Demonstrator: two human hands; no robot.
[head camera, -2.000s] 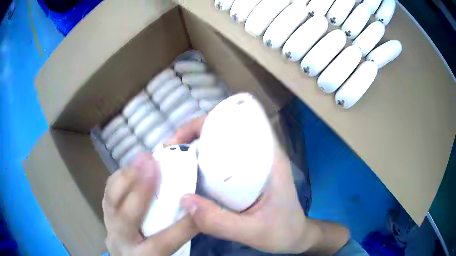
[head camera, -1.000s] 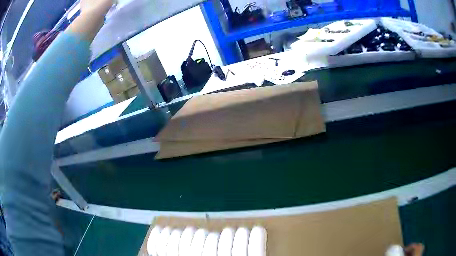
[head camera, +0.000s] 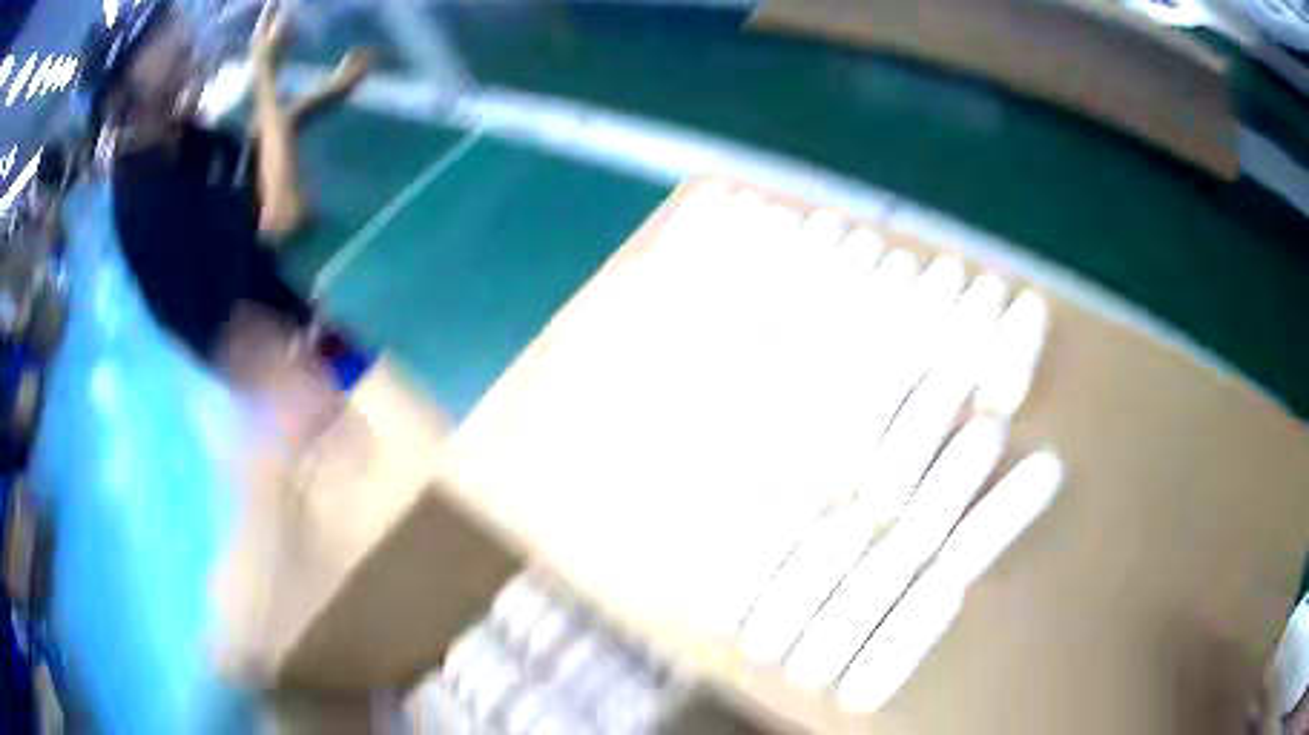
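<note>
Glossy white shells lie in tight slanting rows on a brown cardboard sheet (head camera: 1134, 574), overexposed and merging on the left. The front right shell (head camera: 1005, 510) is clearer. More shells (head camera: 553, 668) sit in rows inside the open carton (head camera: 409, 596) at the bottom. My right hand (head camera: 1269, 701) is cut off by the right edge, small and blurred, with its fingers around a white shell (head camera: 1293, 653). My left hand cannot be made out.
A person in a dark top (head camera: 194, 237) is at the upper left, forearms raised. A skin-toned blur lies below them. Green bench top (head camera: 431, 259) with pale edging (head camera: 617, 144) runs behind the sheet. Another cardboard piece (head camera: 1005, 65) is at the top. Blue floor (head camera: 129, 517) is at left.
The view has swung down and left, bringing the carton and the person into sight. My raised left arm has gone out of view. The shell rows show more fully.
</note>
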